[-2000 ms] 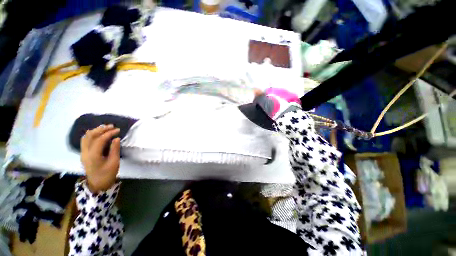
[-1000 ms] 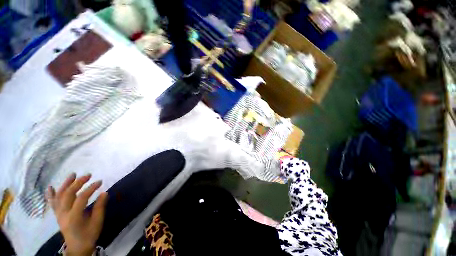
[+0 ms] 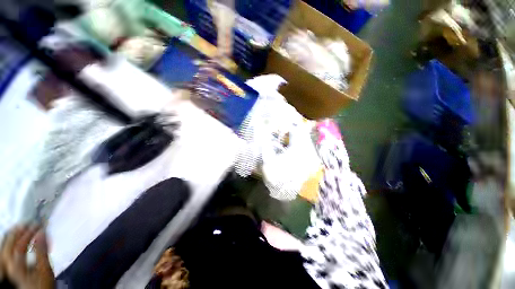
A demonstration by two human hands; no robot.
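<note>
My right hand (image 3: 328, 131), in a pink glove, is small and blurred beside striped white cloth (image 3: 285, 152) heaped over a brown box at the table's right end; its grip cannot be made out. My left hand (image 3: 25, 257) is blurred at the lower left edge, near striped cloth (image 3: 65, 141) lying on the white table. The black padded board (image 3: 132, 231) shows bare along the near table edge. The dark iron (image 3: 135, 145) stands on the table beyond the board's rounded end, away from both hands.
An open cardboard box (image 3: 353, 68) with pale cloth stands on the floor beyond. Blue crates (image 3: 437, 93) and a green basket (image 3: 161, 20) are around the table. A dark hose (image 3: 84, 90) crosses the upper left. A brown pad (image 3: 49, 90) lies at the table's far side.
The striped cloth has left the board and lies heaped at the right. My right hand has moved from the iron to beside that heap. My left hand has moved to the lower left edge.
</note>
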